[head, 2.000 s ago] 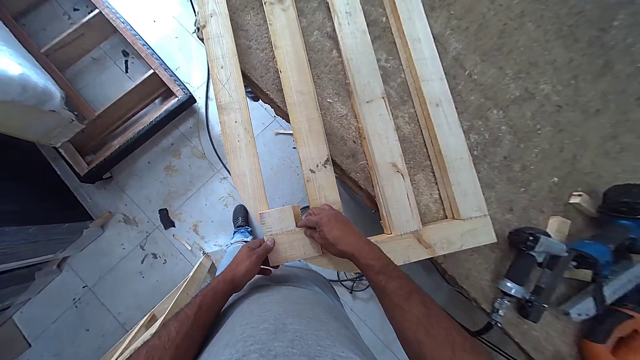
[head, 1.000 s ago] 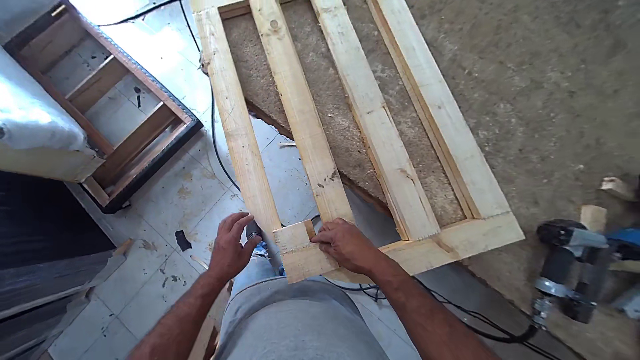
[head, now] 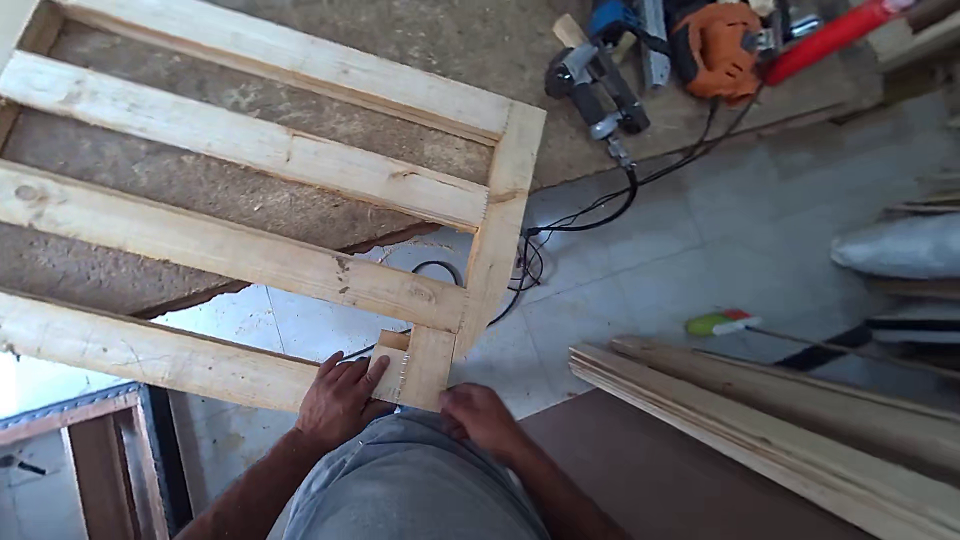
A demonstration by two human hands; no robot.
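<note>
A slatted frame of pale wooden boards (head: 225,232) spreads across the left and middle, with an end board (head: 501,217) crossing the slats' right ends. At its near corner a short wood block (head: 433,367) meets a small wood piece (head: 389,379) that bears a row of marks along one edge. My left hand (head: 341,397) rests at the end of the lowest slat, its thumb and fingers on the small piece. Close against the near right corner of the block is my right hand (head: 474,414), fingers curled; what they hold, if anything, is hidden.
On the brown work surface (head: 420,45) lie a pneumatic nailer (head: 596,90) with a black hose (head: 600,221) and an orange power tool (head: 716,49). Stacked boards (head: 742,427) stand at lower right. A dark-edged wooden frame (head: 157,457) is at lower left, on the tiled floor (head: 615,277).
My view has turned strongly to the right. My left hand, lifted off the wood a second ago, now touches the small piece. My right hand has moved from that piece to the block's outer corner.
</note>
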